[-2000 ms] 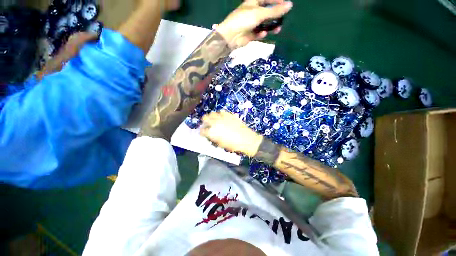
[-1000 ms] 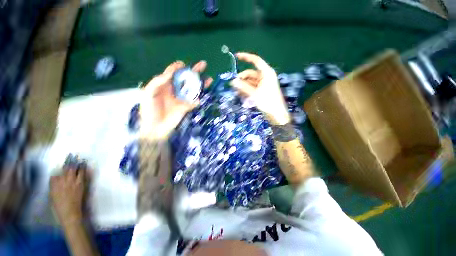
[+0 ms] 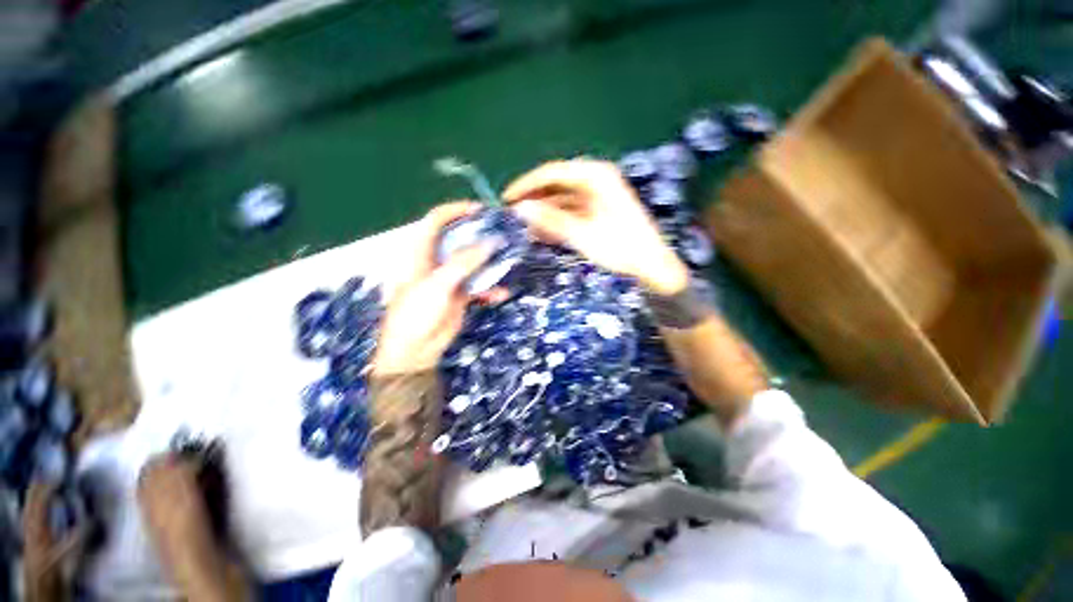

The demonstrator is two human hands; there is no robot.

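My left hand point(image 3: 421, 308) holds a round housing point(image 3: 480, 245) with a pale face and dark rim above the board heap. My right hand point(image 3: 588, 218) is at the housing's right side, its fingers pinching a blue circuit board at the housing's edge; the contact is blurred. A pale lead wire point(image 3: 480, 182) sticks up from between the hands, with a small light end. The heap of blue circuit boards point(image 3: 530, 376) with tangled white wires lies below the hands, partly hidden by my forearms.
The white work sheet point(image 3: 271, 329) lies left, with another person's hand point(image 3: 177, 506) near small dark parts point(image 3: 212, 465). A single unit point(image 3: 261, 206) sits on the green surface point(image 3: 353, 129). Several white-faced units point(image 3: 706, 132) stand beyond the heap. An open cardboard box point(image 3: 882, 235) is at right.
My hands have come together, bringing the wired board from my right hand to the housing in my left. The view has shifted since two seconds ago, when the hands were apart.
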